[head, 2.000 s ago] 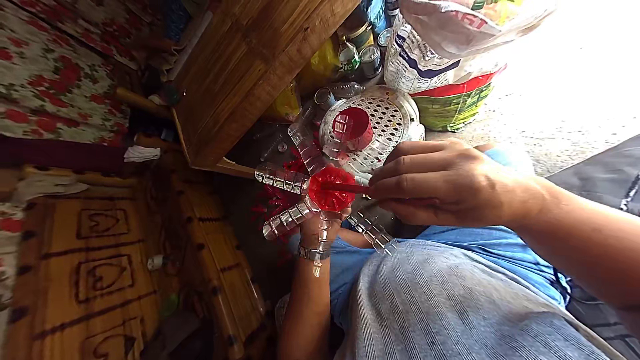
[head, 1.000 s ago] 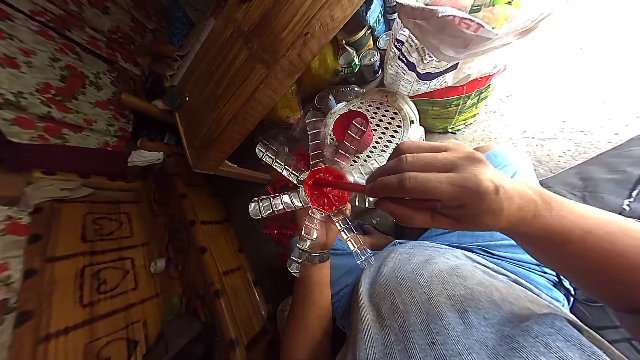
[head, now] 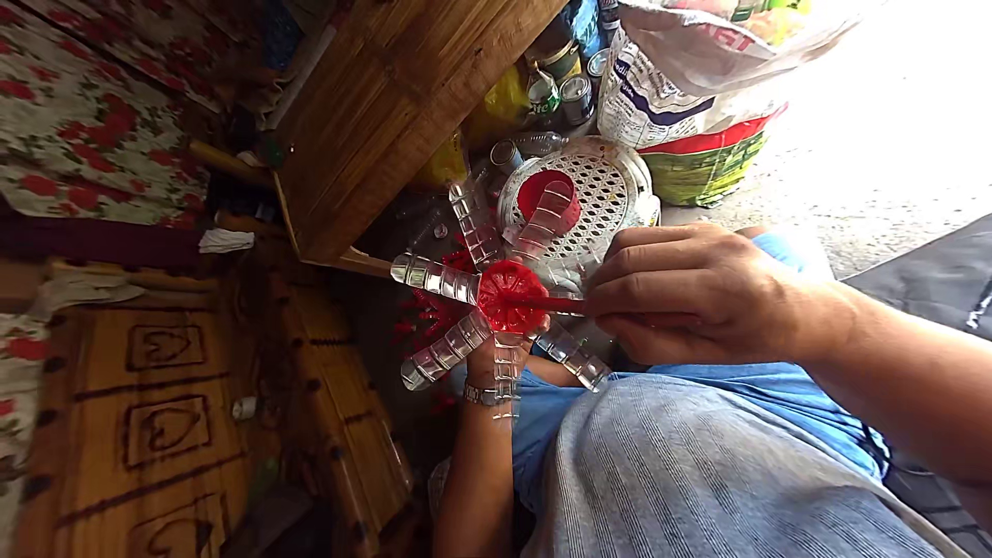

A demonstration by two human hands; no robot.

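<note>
A cut plastic bottle piece with a red-painted base point(head: 508, 298) and several clear ribbed strips spreading out like petals is at the centre. My left hand point(head: 496, 360), with a metal watch at the wrist, holds it from behind and below; most of its fingers are hidden. In my right hand point(head: 690, 298) is a thin red-coated paintbrush or stick point(head: 558, 304), its far end over the red base. Beyond them a red container point(head: 552, 203) rests on a white perforated stool point(head: 612, 186), partly seen through a clear strip.
A wooden cabinet point(head: 395, 101) stands at upper left, near several cans point(head: 576, 97) and bottles. A full sack point(head: 682, 85) is at the upper right. Red-coated pieces point(head: 426, 318) lie behind the bottle piece. Bamboo furniture point(head: 163, 387) is at lower left.
The bottle piece has turned in my left hand, so its clear strips point in different directions. My right hand keeps its hold on the red stick near the base.
</note>
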